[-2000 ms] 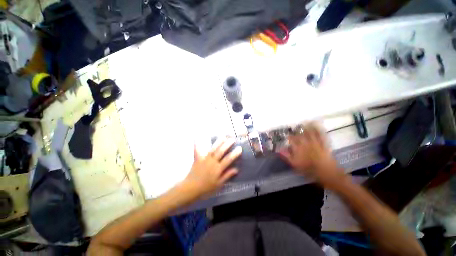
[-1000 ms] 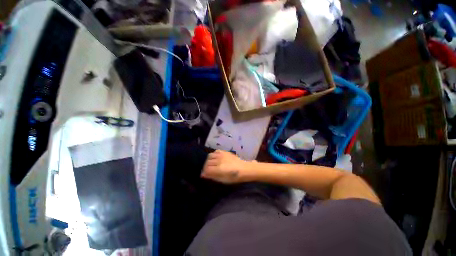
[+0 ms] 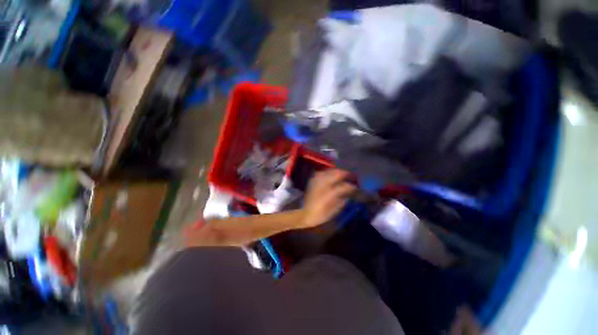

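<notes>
The picture is strongly blurred. My left hand [image 3: 331,196] reaches from the left over the near right part of a red plastic basket [image 3: 226,144]. Its fingers look bent; whether it holds anything is not clear. Pale and dark scraps [image 3: 262,167] lie in the basket. A large heap of grey and whitish cloth [image 3: 419,98] lies beyond and to the right. A small blurred, skin-coloured part at the bottom right edge looks like my right hand [image 3: 465,324], mostly cut off; what it does cannot be seen.
A blue rim [image 3: 541,163] curves around the right of the cloth heap. A brown cardboard box [image 3: 128,229] and mixed coloured items [image 3: 56,216] are at left. A blue container [image 3: 203,23] stands at top left. A white surface [image 3: 570,301] is at lower right.
The view has swung away from the sewing machine and dark panel to the red basket and cloth heap. My left hand now reaches to the basket; the earlier extended arm is gone.
</notes>
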